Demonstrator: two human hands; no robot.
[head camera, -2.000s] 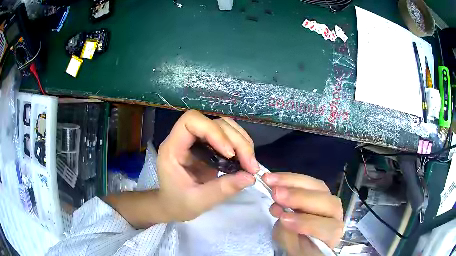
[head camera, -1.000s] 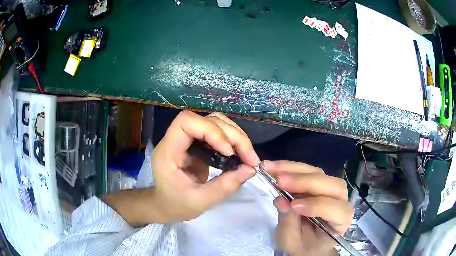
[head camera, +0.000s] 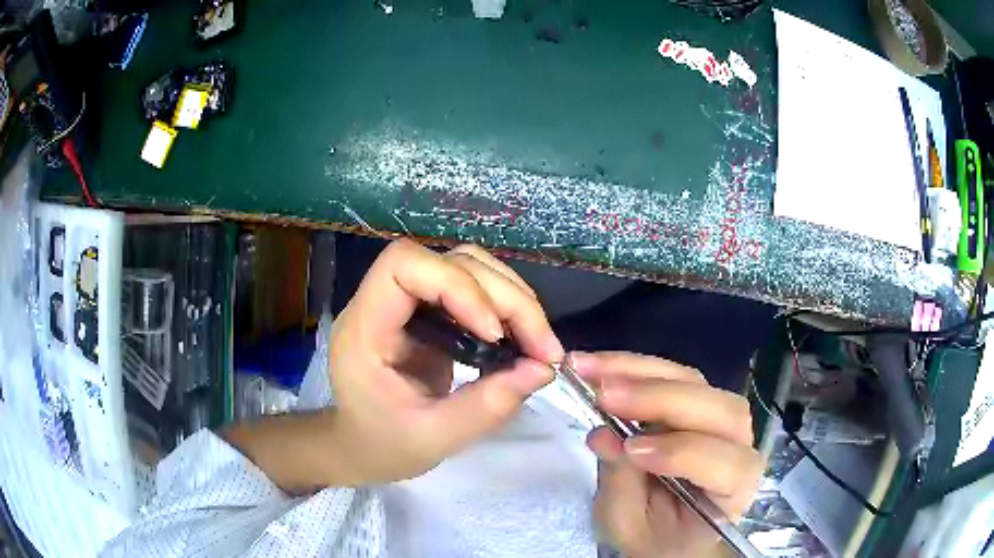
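Observation:
My left hand (head camera: 409, 371) is closed around a small black watch case (head camera: 471, 347), mostly hidden by the fingers and palm. My left thumb and index fingertips meet at its right side. My right hand (head camera: 670, 447) holds thin silver tweezers (head camera: 681, 487) between thumb and fingers. The tweezers slant from the lower right up to my left fingertips. Whether their tip grips anything is hidden. Both hands are above the lap, in front of the bench edge.
The worn green bench (head camera: 491, 120) lies beyond. It holds yellow-edged batteries (head camera: 158, 144), red-and-white stickers (head camera: 706, 61), white paper (head camera: 839, 142), a dark stick (head camera: 913, 147) and a green tool (head camera: 968, 207). A white parts tray (head camera: 109, 251) is at left, a cable (head camera: 828, 469) at lower right.
The tweezers have turned to a steeper slant and show more of their length than two seconds ago. My right hand has shifted slightly. My left hand still holds the watch case.

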